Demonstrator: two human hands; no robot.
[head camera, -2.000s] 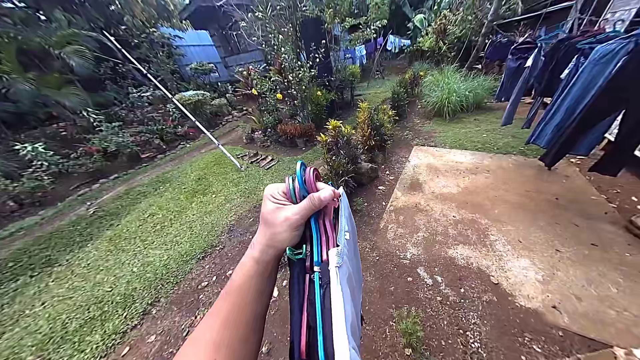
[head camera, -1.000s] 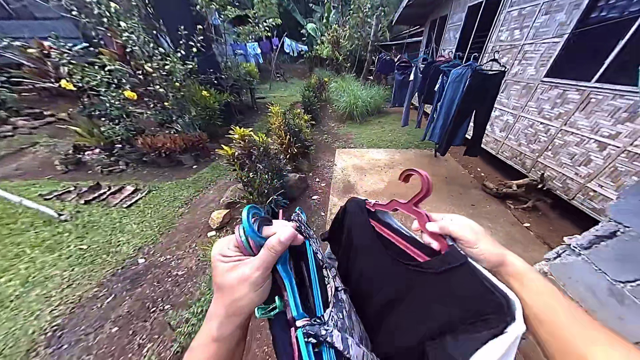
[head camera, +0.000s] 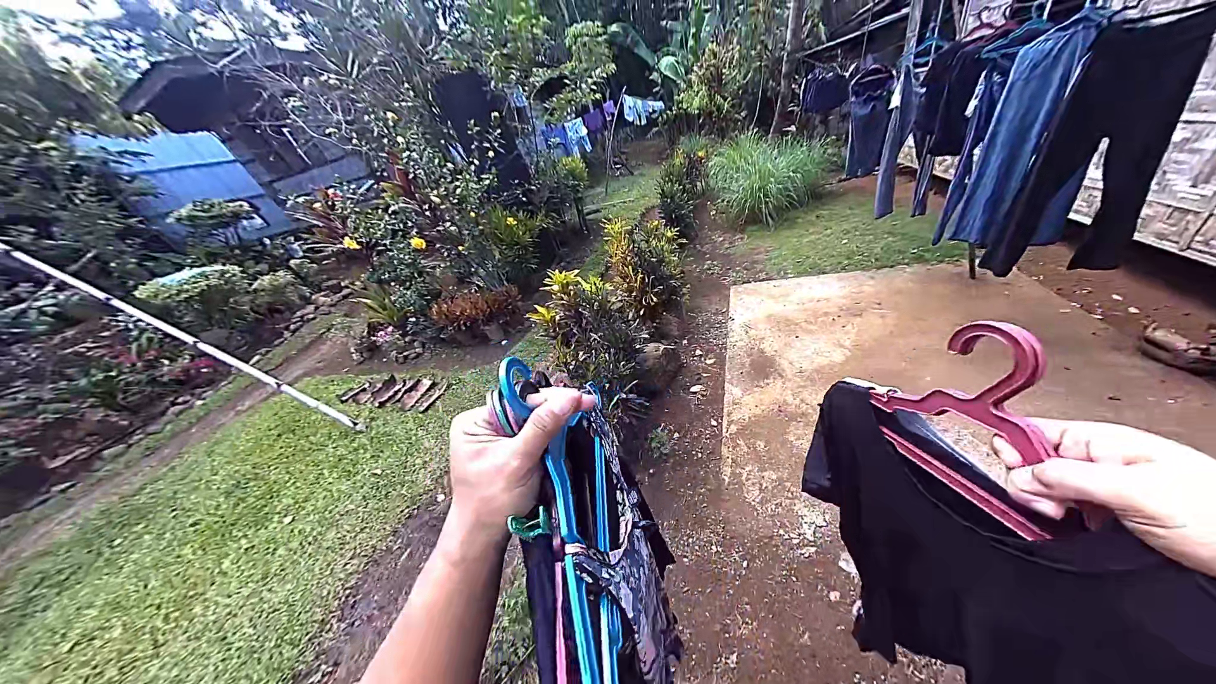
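My left hand (head camera: 503, 465) grips a bunch of plastic clothes hangers (head camera: 562, 475), blue and pink, near their hooks. Dark and patterned garments (head camera: 632, 570) hang from them, and a green clip (head camera: 529, 524) shows beside my wrist. At the right, my right hand (head camera: 1092, 475) holds a dark pink plastic hanger (head camera: 988, 404) by its shoulder, hook upward. A black short-sleeved shirt (head camera: 988, 598) hangs on this hanger, apart from the bunch. Parts of the lower garments are cut off by the frame edge.
Jeans (head camera: 1031, 123) and black trousers (head camera: 1130, 123) hang at the upper right, above a concrete slab (head camera: 836, 351). Leafy plants (head camera: 608, 323) and a dirt path (head camera: 698, 380) lie ahead. A long pole (head camera: 190, 340) slants over the grass at left. More laundry (head camera: 579, 133) hangs farther back.
Two seconds ago only my left hand showed, holding the bunch. My right hand now holds the pink hanger with the black shirt, farther from the bunch than one second ago. The view has swung left since then.
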